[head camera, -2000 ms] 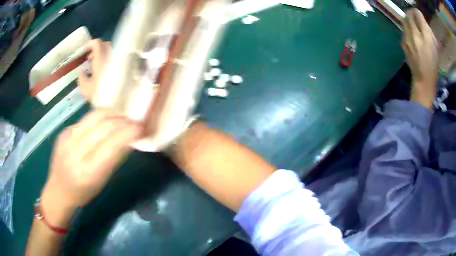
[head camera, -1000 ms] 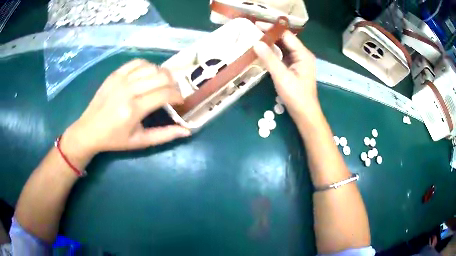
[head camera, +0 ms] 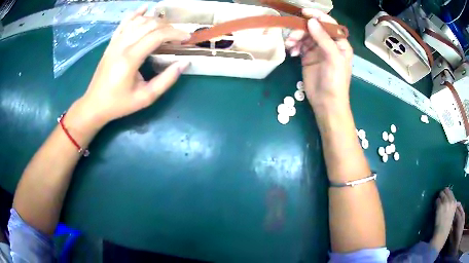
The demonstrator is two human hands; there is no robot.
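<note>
A cream housing (head camera: 226,68) lies open side up on the green bench at the top centre, its round dark opening partly showing inside. My left hand (head camera: 136,61) grips its left end, fingers over the rim and thumb on the near wall. A brown strap (head camera: 252,22) runs across above the housing. My right hand (head camera: 326,56) holds the strap near its right end, which has a small hole and sticks out past my fingers. The strap's left end is hidden near my left fingers. White round caps (head camera: 286,110) lie on the bench left of my right forearm.
More caps (head camera: 389,146) lie right of my right forearm. Housings with brown straps stand at the upper right (head camera: 398,46) and far right (head camera: 448,110). Another housing is behind mine. A pale metal strip (head camera: 396,92) crosses the bench. A clear bag (head camera: 77,43) lies upper left. Another person's hands (head camera: 448,215) show lower right.
The housing has turned from slanted to nearly level and sits higher in the picture. The strap now arches above it, its right end further right with my right hand. Another person's hands have appeared.
</note>
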